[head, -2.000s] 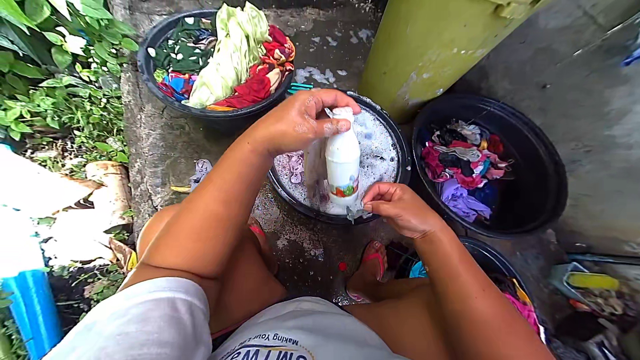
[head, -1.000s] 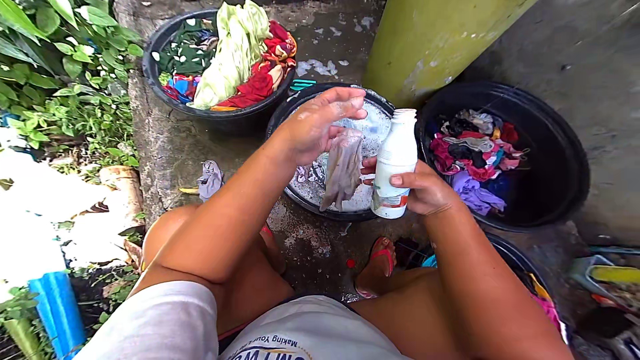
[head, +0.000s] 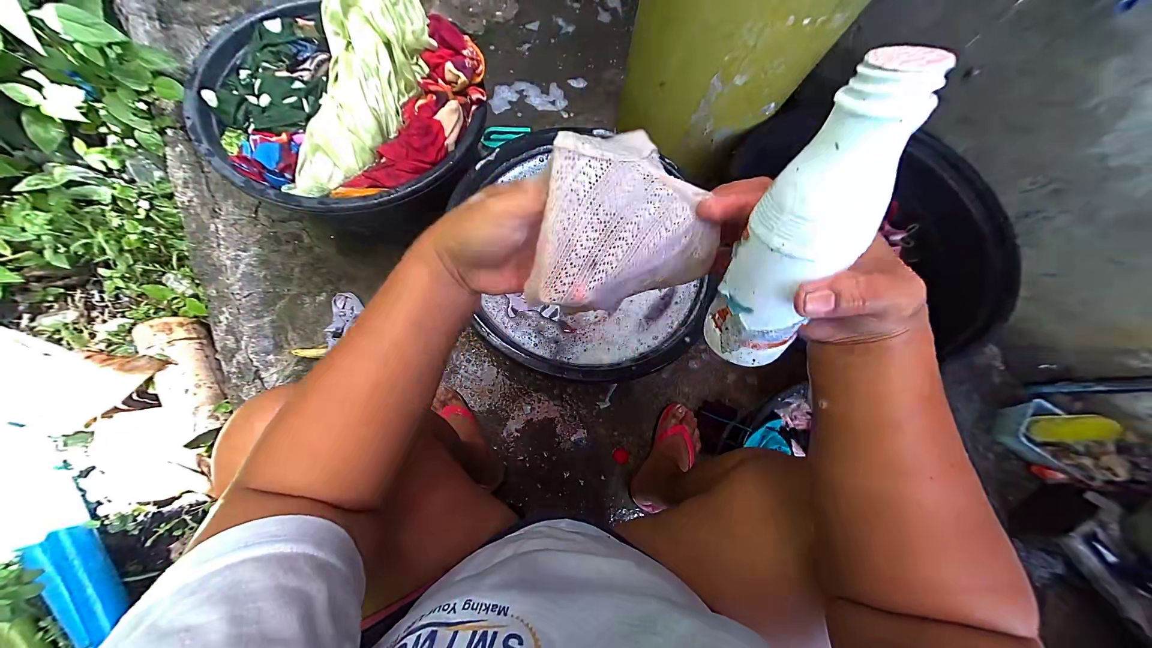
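My left hand [head: 493,236] grips the left side of a pale, wet openwork cloth [head: 621,220], its fingers hidden behind or inside the fabric. Spread out, the cloth hangs over a black basin [head: 585,367] of soapy water. My right hand [head: 855,288] is wrapped around a white plastic bottle [head: 814,207], which tilts with its neck up to the right; the bottle has no cap on. Fingers of the same hand also pinch the cloth's right edge. Suds and some submerged fabric show in the basin below.
A black tub [head: 333,205] of colourful clothes stands at the upper left, another dark tub [head: 976,252] at the right. Behind the basin rises a yellow-green container [head: 729,72]. A small pale cloth [head: 344,315] lies on wet concrete. A light-blue tray [head: 1044,432] sits at the right.
The bottle was upright over the basin; it moved right into my right hand and now tilts. The cloth, hanging bunched from my left hand a second ago, is now spread between both hands.
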